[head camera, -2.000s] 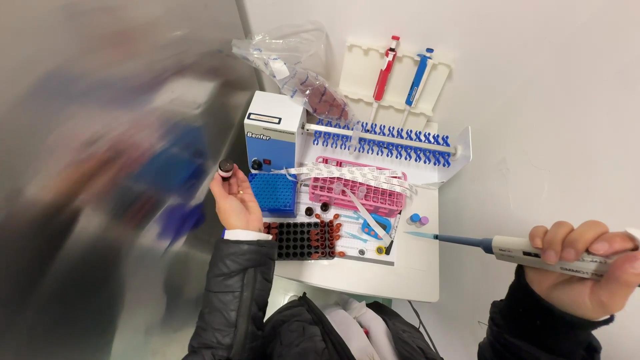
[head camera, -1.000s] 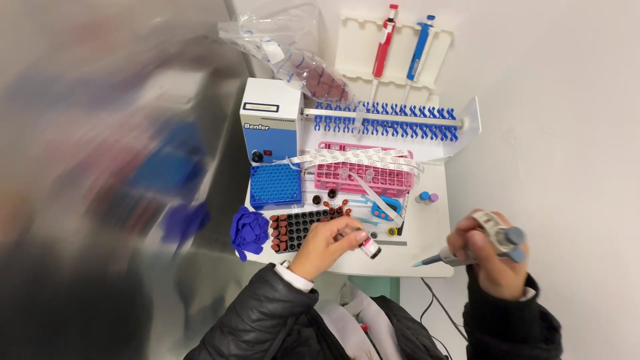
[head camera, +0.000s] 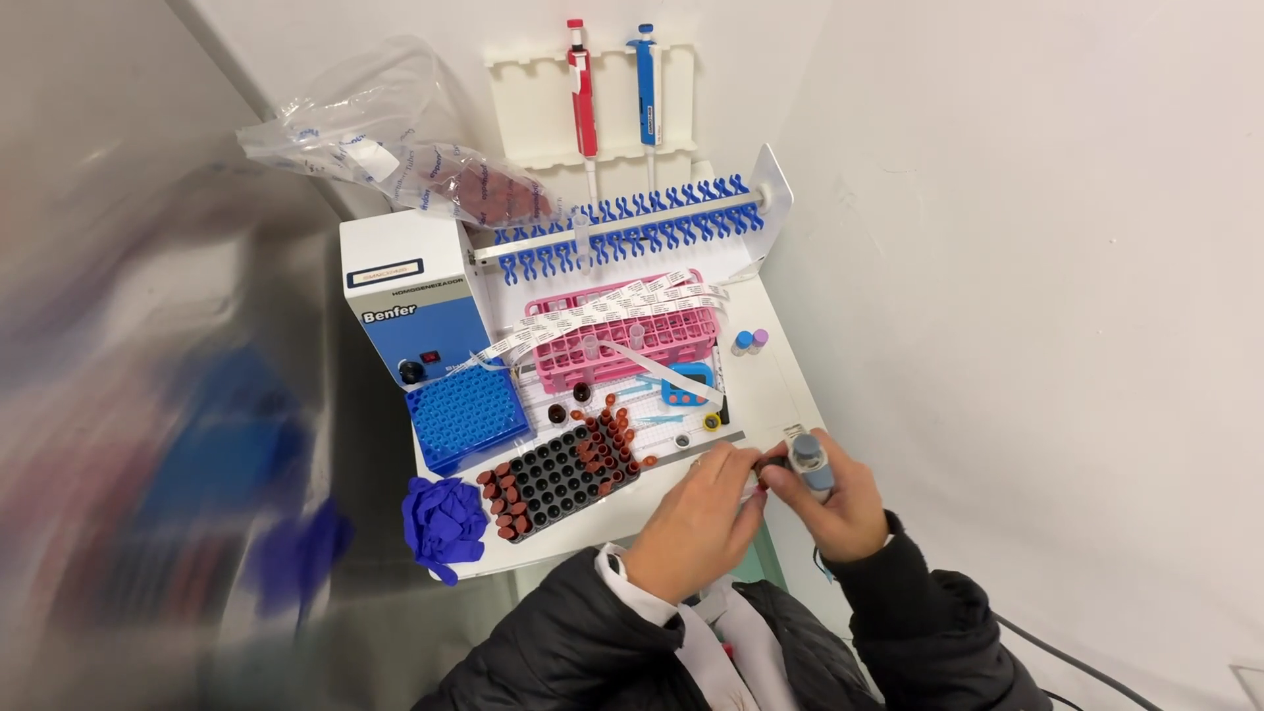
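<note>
My left hand (head camera: 699, 523) is closed on a small dark vial, mostly hidden by its fingers. My right hand (head camera: 834, 499) grips an upright micropipette (head camera: 808, 464), seen from its plunger end, and its thumb and a finger touch the dark top of the vial. Both hands meet at the front edge of the bench. Left of them lies a black tube rack (head camera: 558, 479) with brown microtubes at its left and right ends. Two dark vials (head camera: 582, 393) stand open behind it. A grey cap (head camera: 682, 441) and a yellow-rimmed cap (head camera: 712, 422) lie close to the hands.
A Benfer tube rotator (head camera: 425, 326) stands at the back, below a pipette holder (head camera: 538, 109) and a plastic bag (head camera: 395, 178). A pink rack (head camera: 632, 346) under label strips, a blue tip box (head camera: 469, 415), a blue timer (head camera: 681, 380), two capped tubes (head camera: 744, 343) and purple gloves (head camera: 444, 523) share the bench.
My right hand has brought the pipette in from the right to my left hand, and the pipette is now upright. My left hand has moved from the left side with the vial.
</note>
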